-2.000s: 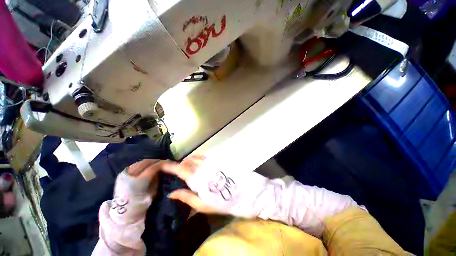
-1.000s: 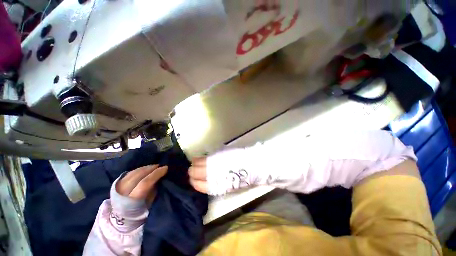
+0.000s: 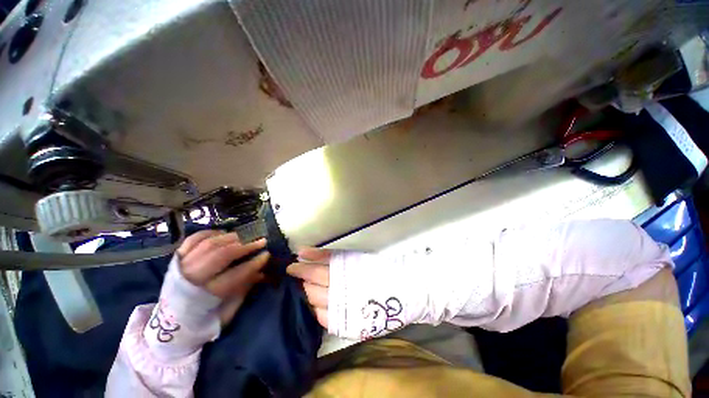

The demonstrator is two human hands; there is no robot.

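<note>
The dark navy garment piece [image 3: 272,334] lies under the needle area and hangs toward me at lower left. My left hand [image 3: 218,264] pinches the cloth just left of the presser foot [image 3: 253,230], with its fingertips near the foot. My right hand [image 3: 313,281] holds the cloth edge just right of the foot; its sleeve covers part of the bed. The needle itself cannot be made out. The white machine head [image 3: 194,101] with a red logo fills the top. A bright light shines on the machine bed [image 3: 373,186].
Scissors with red and black handles [image 3: 595,148] lie on the bed at the right. A blue crate [image 3: 684,245] stands at the right edge. The pale tension dial [image 3: 70,213] and a white strip [image 3: 72,299] are at the left. A ribbed band [image 3: 342,62] wraps the machine arm.
The view has come closer to the machine. My left hand has moved up to the presser foot. My right hand has moved from over the cloth to its edge by the bed.
</note>
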